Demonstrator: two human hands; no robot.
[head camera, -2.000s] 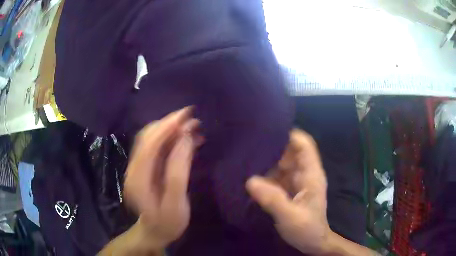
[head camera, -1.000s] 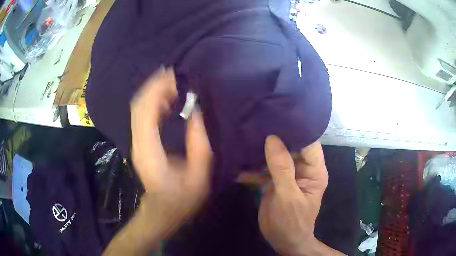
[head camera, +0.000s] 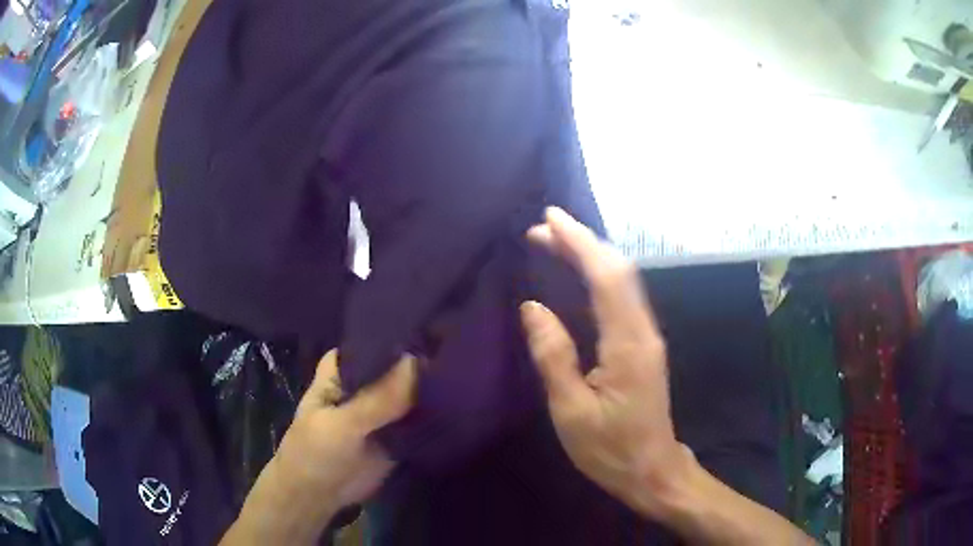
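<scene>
A large dark navy garment panel (head camera: 448, 139), purple-looking, lies on the white table and hangs over its front edge. A small white label or scrap (head camera: 359, 241) shows on it left of centre. My left hand (head camera: 347, 437) pinches a fold of the panel below the label, between thumb and fingers. My right hand (head camera: 608, 373) is at the panel's right part, thumb and fingers apart, slightly blurred. A smoother, bluer band (head camera: 576, 160) runs along the panel's right edge.
The white table (head camera: 747, 139) has a ruler scale along its front edge. Metal machine parts (head camera: 944, 107) stand at upper right. Yellow printed tape (head camera: 165, 290) and a clear plastic bag (head camera: 75, 128) are at left. A logo-printed dark piece (head camera: 155, 496) hangs lower left. A red basket (head camera: 875, 405) stands at right.
My left hand has moved down from beside the label and now grips the fabric. My right hand has let go of the panel's lower edge and opened. The panel's right side has shifted left.
</scene>
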